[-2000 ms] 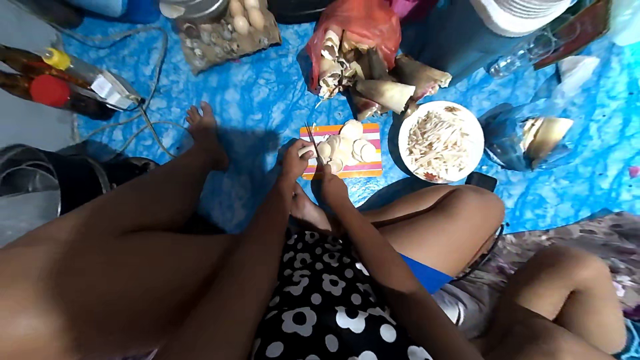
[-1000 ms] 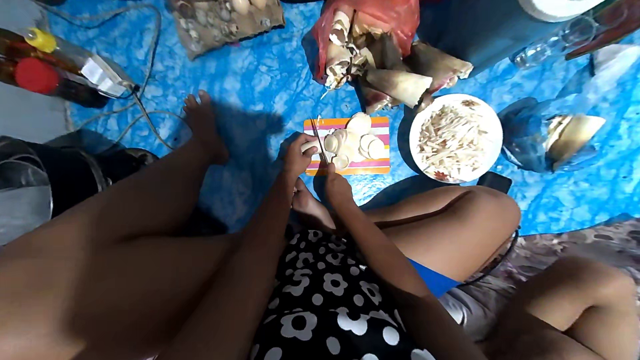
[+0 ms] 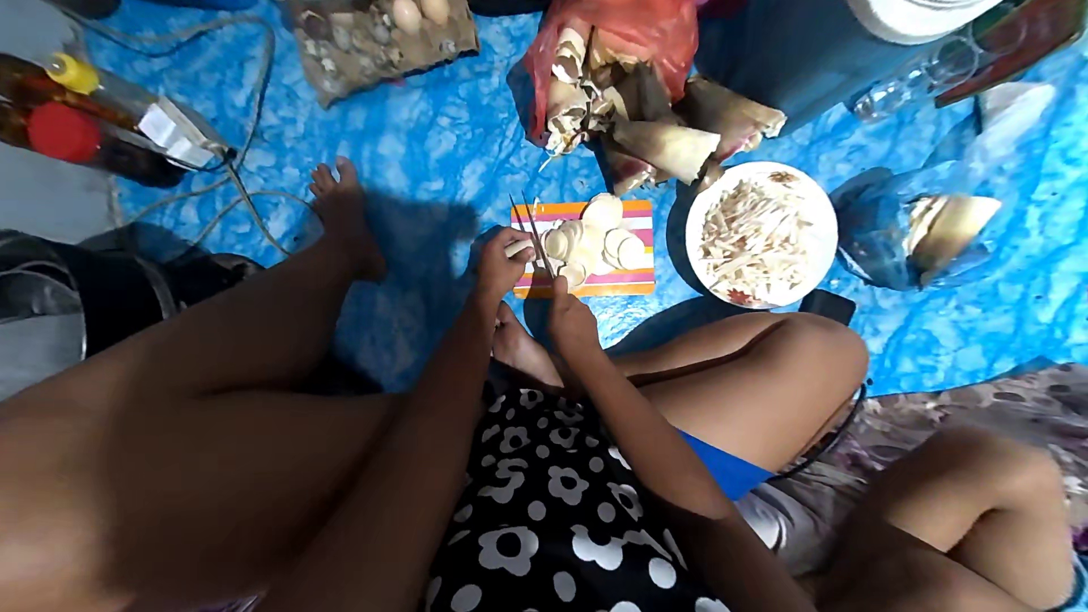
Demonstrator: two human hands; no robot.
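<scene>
My left hand (image 3: pixel 501 265) holds a pale bamboo shoot piece (image 3: pixel 517 247) at the left edge of an orange, pink and white striped cutting board (image 3: pixel 625 279). In my right hand (image 3: pixel 571 321) is a knife (image 3: pixel 537 236), its thin blade pointing away from me beside that piece. Round pale slices (image 3: pixel 602 212) lie in a loose heap on the board, right of the blade. A white bowl (image 3: pixel 826 229) to the right holds thin pale shreds (image 3: pixel 752 234).
Husks (image 3: pixel 667 146) spill from a red plastic bag (image 3: pixel 671 34) beyond the board. A blue plastic bag (image 3: pixel 867 212), dark phone-like object (image 3: pixel 829 307), egg tray (image 3: pixel 340 81), bottles (image 3: pixel 64 133) and cable (image 3: pixel 255 212) lie around. Another person's bent leg (image 3: pixel 960 510) is at lower right.
Both hands stay at the board's left side, with the knife and the pale piece still held. The slices remain heaped on the board.
</scene>
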